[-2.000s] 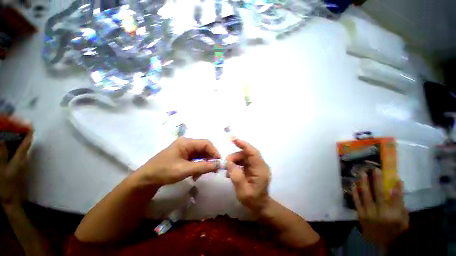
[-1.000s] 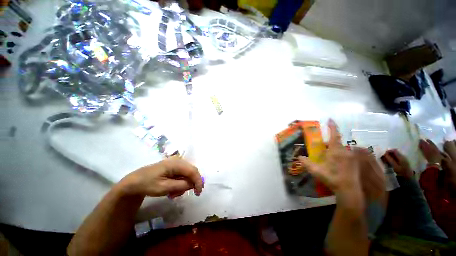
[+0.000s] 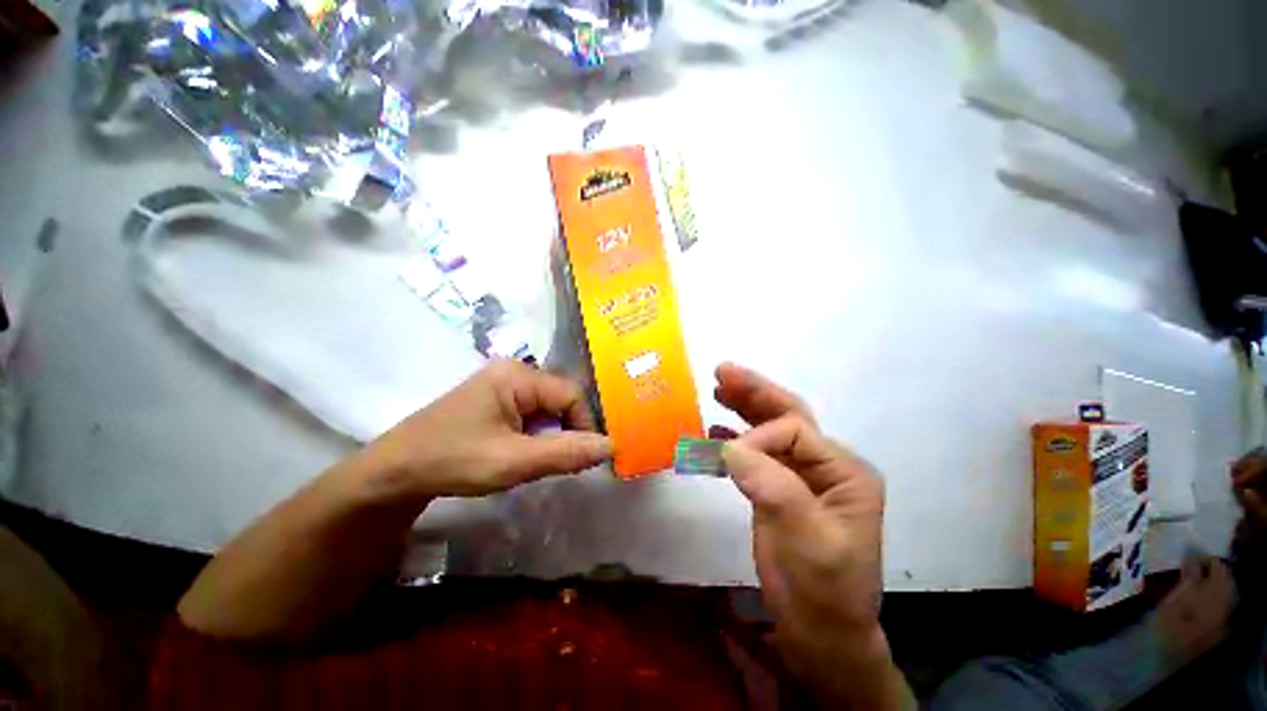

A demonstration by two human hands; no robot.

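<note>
A retail box [image 3: 632, 313] lies in front of me with its orange-yellow narrow side up, showing a black logo and "12V". My left hand [image 3: 521, 438] is at its lower left edge, thumb and fingers gripping the near end. My right hand [image 3: 799, 479] pinches a small silvery-green hologram sticker [image 3: 700, 456] by its right end, beside the box's bottom right corner. A sticker strip [image 3: 442, 264] runs from the pile down to my left hand; how the fingers hold it is hidden.
A pile of label strips [image 3: 264, 97] lies at the back left. An empty backing strip [image 3: 236, 368] curves at left. A yellow-green piece [image 3: 678, 202] lies right of the box. Another retail box [image 3: 1088, 511] stands at right near a person's hand [image 3: 1195, 608]. White packs [image 3: 1063, 118] lie far right.
The box now lies in front of me, gripped by my left hand. My right hand has come back from the right and holds a sticker. Another box stands at the right.
</note>
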